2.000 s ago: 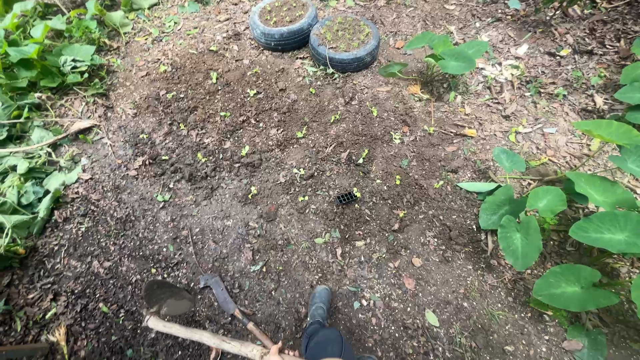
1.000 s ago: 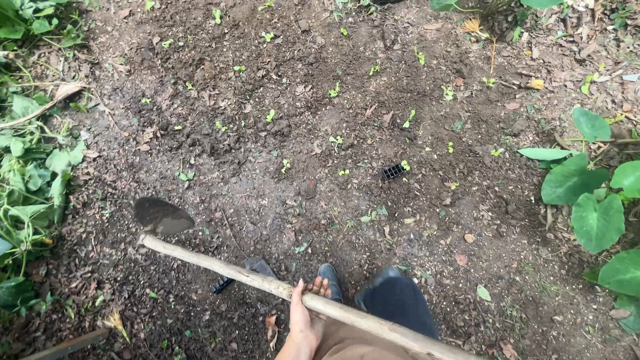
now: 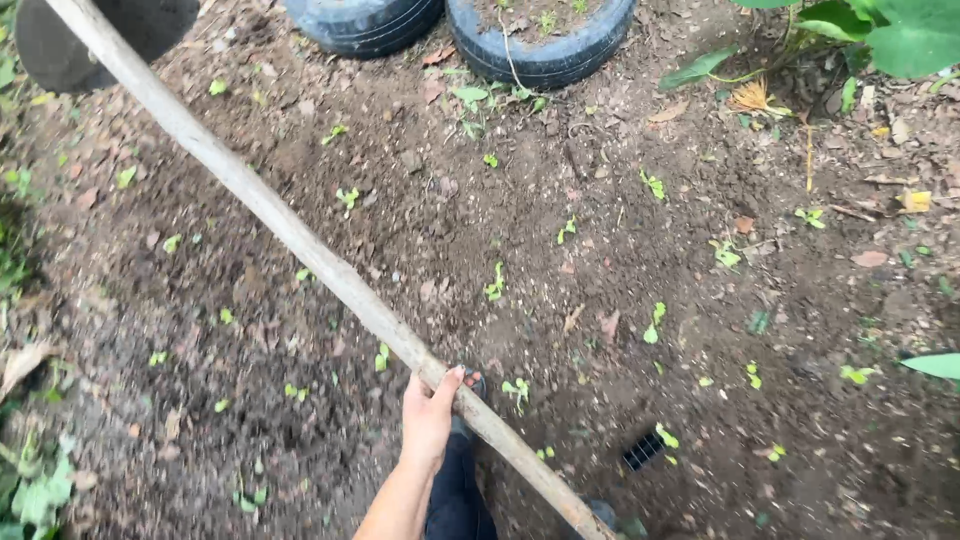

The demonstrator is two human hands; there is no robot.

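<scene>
My left hand [image 3: 433,411] is closed around the long wooden handle of a hoe [image 3: 330,264]. The handle runs diagonally from the upper left to the bottom edge, right of centre. At the upper left the hoe's broad, rounded metal blade [image 3: 105,37] is partly cut off by the frame; it appears raised above the soil. My right hand is not in view. Small green seedlings [image 3: 495,281] stand spaced out in the brown soil around the handle. A small black seedling tray [image 3: 643,451] rests on the soil to the right of my left hand, beside a seedling.
Two tires hold soil at the top, a left one [image 3: 367,26] and a right one [image 3: 551,60] with small plants. Large-leaved plants [image 3: 911,34] grow at the upper right, leafy growth [image 3: 41,487] at the lower left. My foot [image 3: 474,381] is among the seedlings, partly behind the handle.
The hoe's blade has swung up from the left to the upper left. My left hand still holds the handle. My feet have moved forward among the seedlings, and the view has shifted strongly.
</scene>
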